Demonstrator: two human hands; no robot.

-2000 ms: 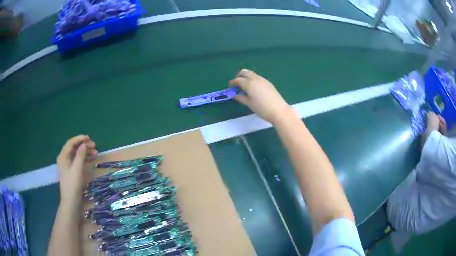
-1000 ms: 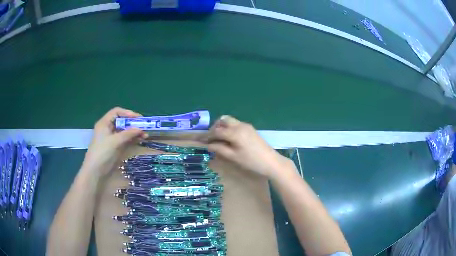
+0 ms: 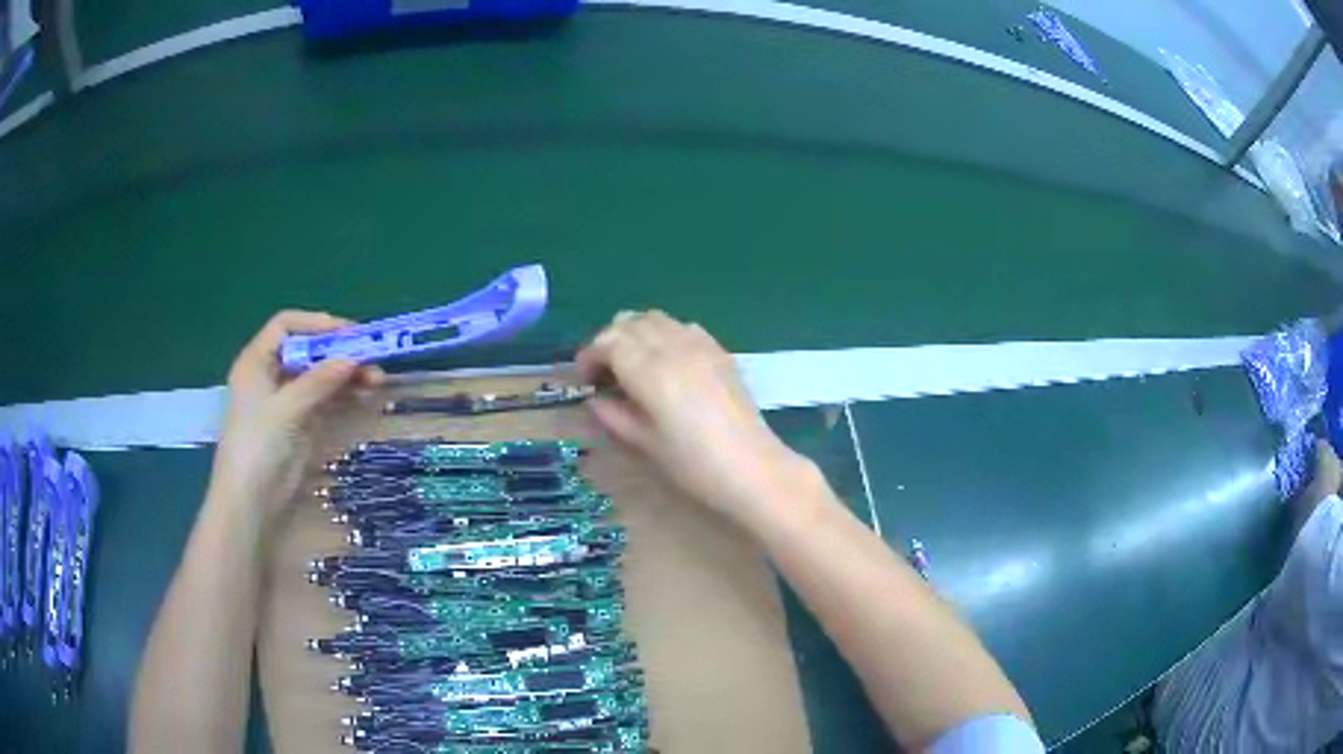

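My left hand (image 3: 287,386) holds a purple housing half (image 3: 420,330) by its narrow end, its hollow side showing and its wide curved end raised to the right. My right hand (image 3: 656,380) grips the right end of one circuit board (image 3: 501,399), just below the housing and apart from it. The board's dark lead wires point left. More circuit boards (image 3: 501,554) lie in a row on the cardboard sheet (image 3: 725,648) below.
Filled housings (image 3: 62,567) lie side by side at the left. A green conveyor (image 3: 825,221) with a pale rail (image 3: 1002,371) runs behind. A blue bin (image 3: 442,12) is cut off at the top. A neighbouring worker's sleeve (image 3: 1252,648) and a plastic bag (image 3: 1289,390) are at the right.
The housing went from my right hand to my left hand. My right hand has now lifted one board off the top of the row. The housing has tilted, wide end up.
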